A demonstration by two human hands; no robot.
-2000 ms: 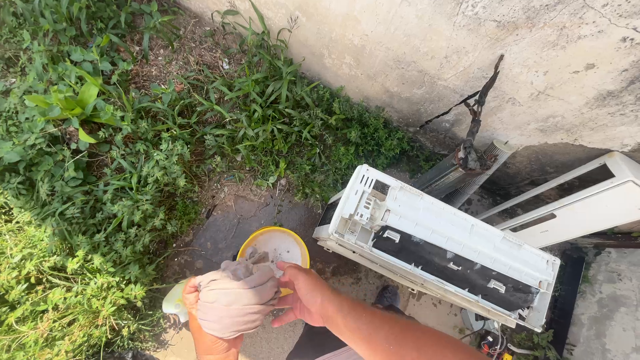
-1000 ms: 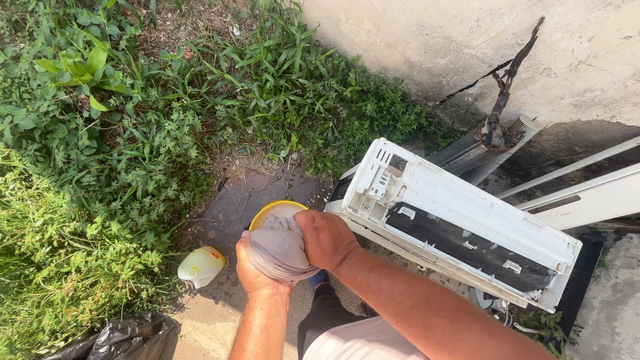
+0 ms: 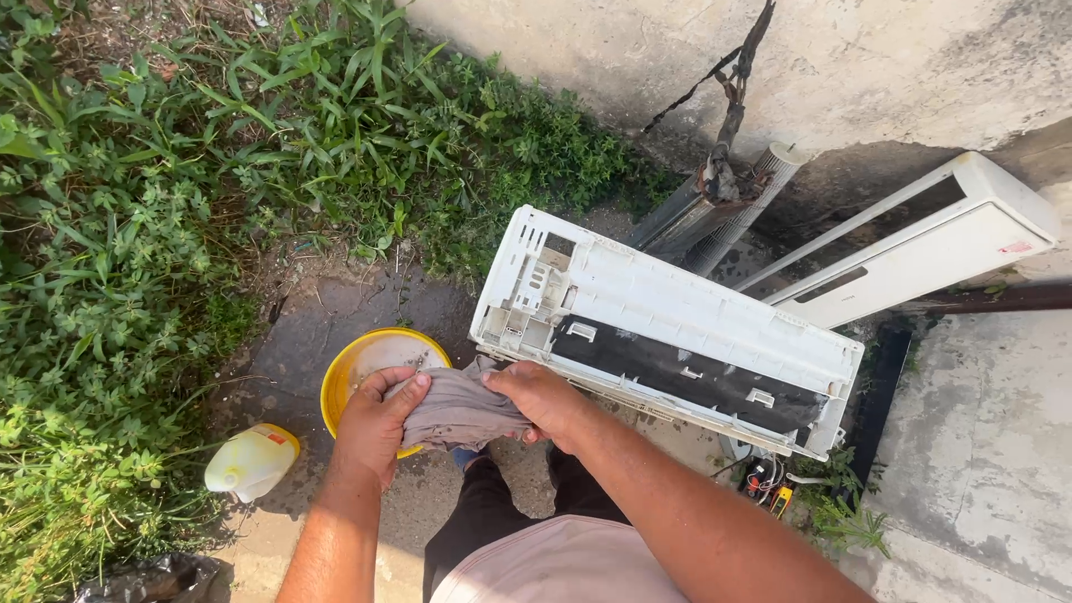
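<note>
A damp greyish cloth (image 3: 461, 409) stretches between my two hands. My left hand (image 3: 374, 419) grips its left end, and my right hand (image 3: 540, 402) pinches its right end. Partly behind my left hand and the cloth is a yellow basin (image 3: 328, 383) with cloudy, sudsy water. To the right of my right hand lies the white plastic housing of a split air-conditioner indoor unit (image 3: 662, 293), tilted, with a black inner panel (image 3: 670, 360).
A plastic jug (image 3: 251, 461) with yellowish liquid lies left of the basin. Against the wall lean a finned coil (image 3: 670, 222) and a white front cover (image 3: 921, 260). Tools and wires (image 3: 766, 484) lie below the housing. Weeds and a black plastic bag (image 3: 155, 579) are on the left.
The cloth was bunched between my hands and is now spread out between them. My hands have moved apart. The view has shifted somewhat.
</note>
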